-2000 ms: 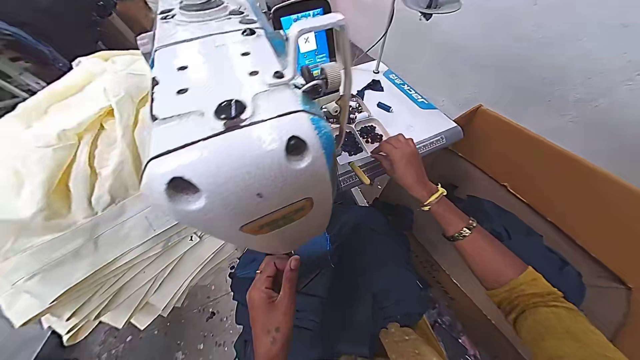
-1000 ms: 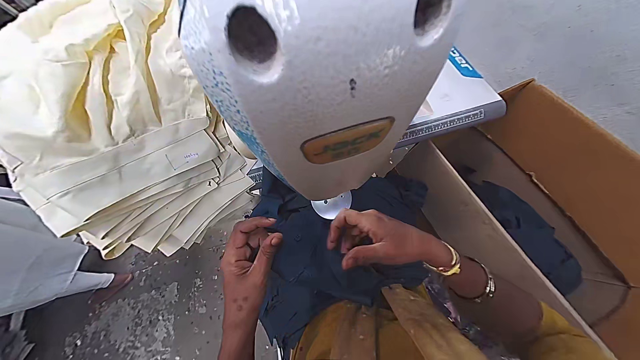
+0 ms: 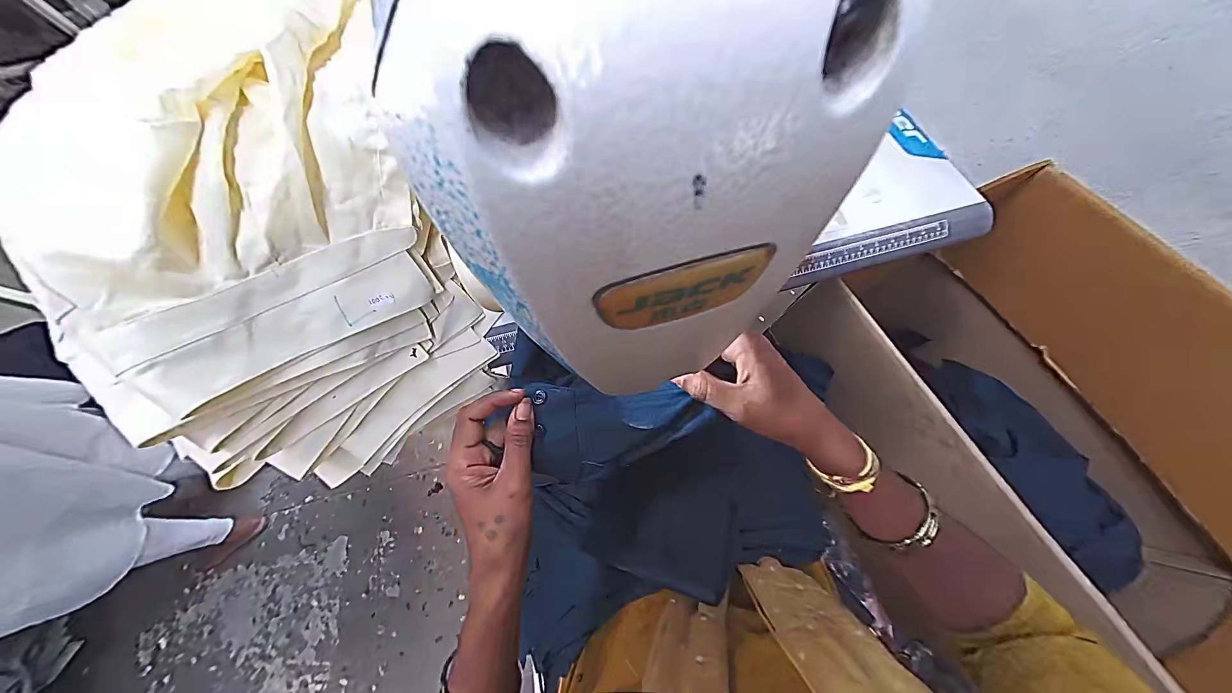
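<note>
Dark blue fabric (image 3: 664, 481) lies under the white head of a Jack sewing machine (image 3: 626, 183), whose needle area is hidden behind the head. My left hand (image 3: 496, 462) pinches the cloth's edge between thumb and index finger, right beside a small dark button (image 3: 539, 396) on it. To the right, my right hand (image 3: 770, 390) grips the same cloth close under the machine head, its fingertips partly hidden. A second dark button sits just below the first.
Stacked cream fabric pieces (image 3: 289, 337) lie at the left. On the right stands a cardboard box (image 3: 1107, 260) with dark blue cloth (image 3: 1039, 472) inside. A white machine table edge (image 3: 895, 226) bears a ruler scale. Another person's foot (image 3: 234, 541) and pale clothing show at lower left.
Two seconds ago my right hand was at the trays of small dark pieces; it is now on the blue cloth. The view has moved closer to the machine head.
</note>
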